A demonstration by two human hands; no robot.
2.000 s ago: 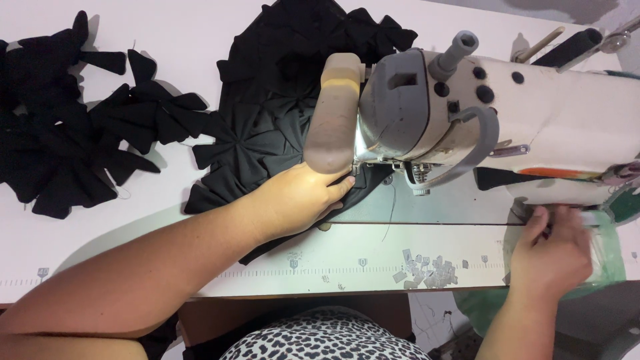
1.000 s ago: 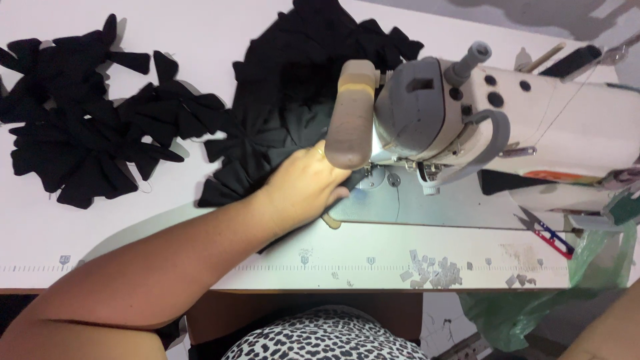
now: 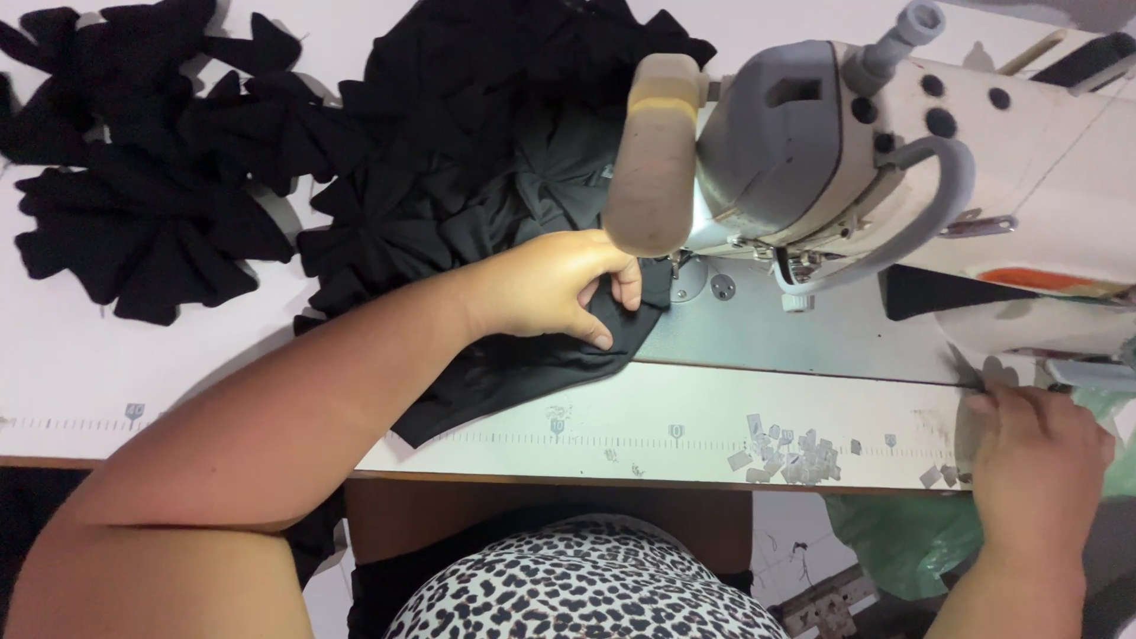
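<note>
Black fabric [image 3: 479, 195] with folded, pointed pieces lies left of and beneath the head of a sewing machine [image 3: 799, 151]. My left hand [image 3: 559, 288] rests on this fabric, close to the needle area [image 3: 682, 266], thumb apart from the bent fingers. The lamp-like arm on the machine hides part of its fingertips. At the right, my right hand [image 3: 1038, 435] is over the table edge near the machine's base, its fingers curled down; dark blade tips show by the fingers, and what it grips is mostly hidden.
More black pointed fabric pieces [image 3: 160, 213] lie at the left. Small grey paper-like bits [image 3: 794, 457] are scattered by the ruler markings along the front edge. A green plastic bag [image 3: 905, 541] hangs at the right, below the table edge.
My right hand, out of view one second ago except for the forearm, is back at the table's right end, where thread snips lay. My left hand stays on the fabric near the needle.
</note>
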